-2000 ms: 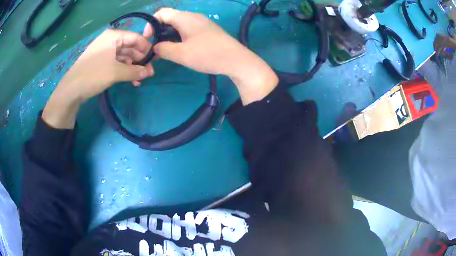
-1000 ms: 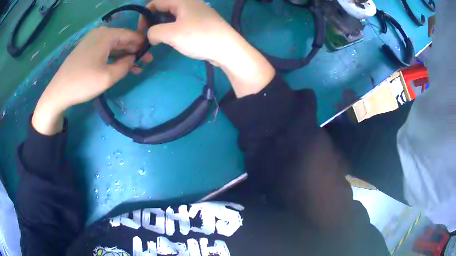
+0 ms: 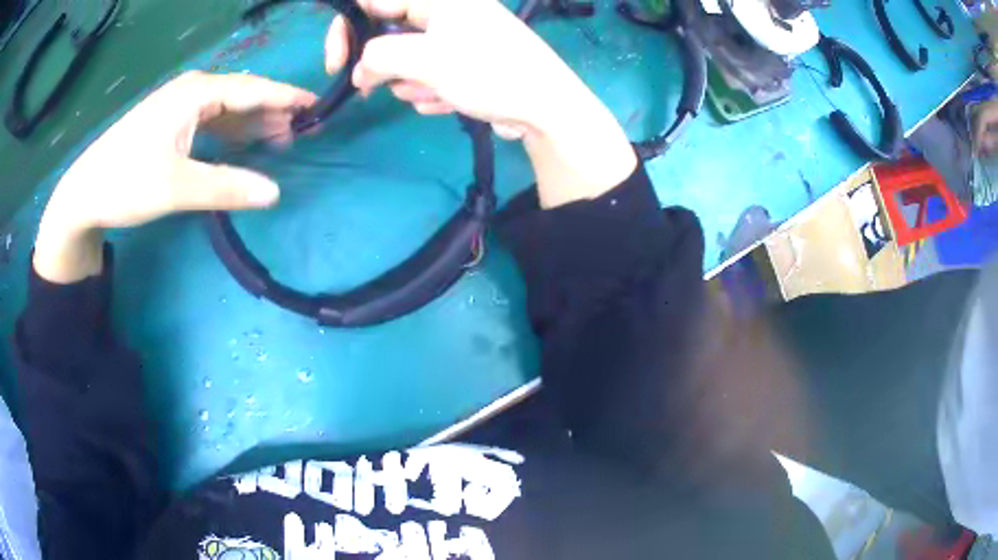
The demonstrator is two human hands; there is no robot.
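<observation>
A large black headband (image 3: 383, 293) lies on the teal bench, its padded stretch toward me and its open end away from me. My right hand (image 3: 449, 60) grips the curved end arm (image 3: 334, 104) near the top of the frame; the fingers hide the joint. My left hand (image 3: 164, 164) is at the left of the arm, thumb and fingers apart, with fingertips at the arm's lower tip. Whether they touch it is hard to tell. A thin wire shows beside the band's right side.
Another black band (image 3: 692, 82) lies right of my right hand, beside the green press base (image 3: 750, 93) with its white disc (image 3: 772, 24). More bands lie far right and upper left. A carton (image 3: 826, 246) and red stool (image 3: 925, 200) stand past the bench edge. A person's sleeve shows at right.
My left hand has opened and drawn left from the end arm, its thumb now apart. My right hand still holds the arm and has shifted slightly right. The sleeve at right has moved.
</observation>
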